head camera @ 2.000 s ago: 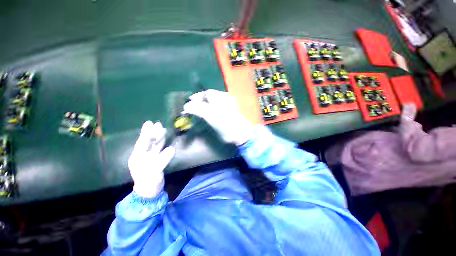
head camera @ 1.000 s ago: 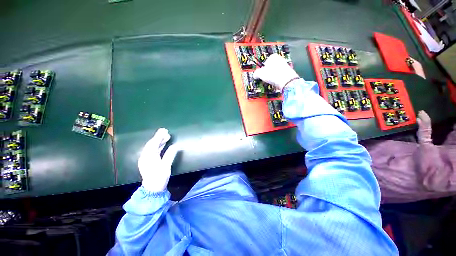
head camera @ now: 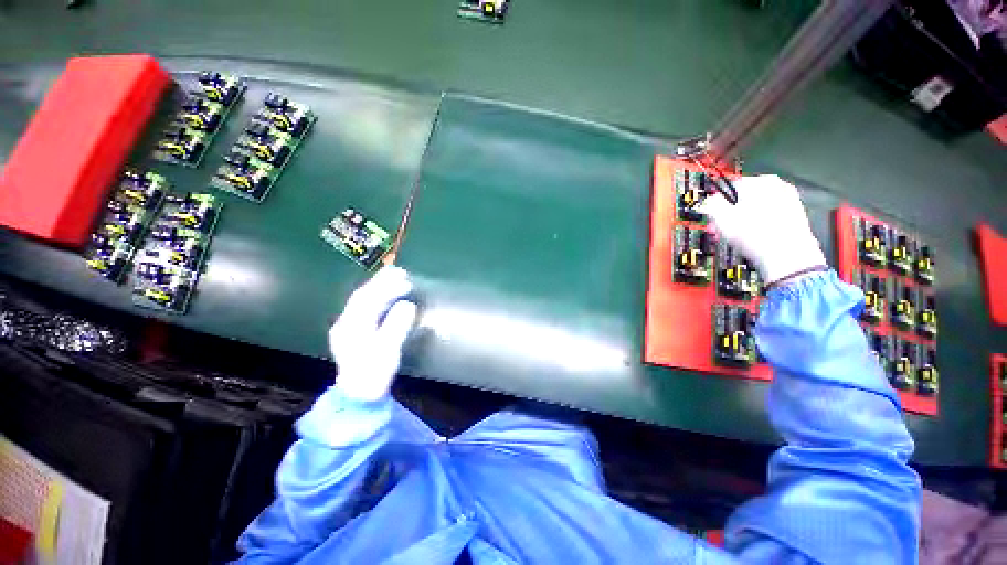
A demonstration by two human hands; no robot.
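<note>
My right hand (head camera: 767, 226), in a white glove, is over the upper part of a red pad (head camera: 676, 326) that holds several small green circuit boards. Thin dark tweezers (head camera: 722, 185) stick out from its fingers above the upper-left board (head camera: 692, 193). The hand hides part of the pad's top and right side. My left hand (head camera: 372, 333), also gloved, is empty with thumb and fingers apart, near the mat's front edge. Its fingertips are just below a loose circuit board (head camera: 357, 235) beside the mat seam.
Joined board strips (head camera: 265, 147) lie in rows at left, beside a thick red foam block (head camera: 83, 144). A second red pad (head camera: 848, 237) with boards is at right. A slanting metal post (head camera: 790, 83) stands behind the first pad. Black bins (head camera: 94, 430) are at lower left.
The view has swung left, bringing the red block in and shifting things rightward. My left hand is now closer to the loose board. My right hand remains over the same pad.
</note>
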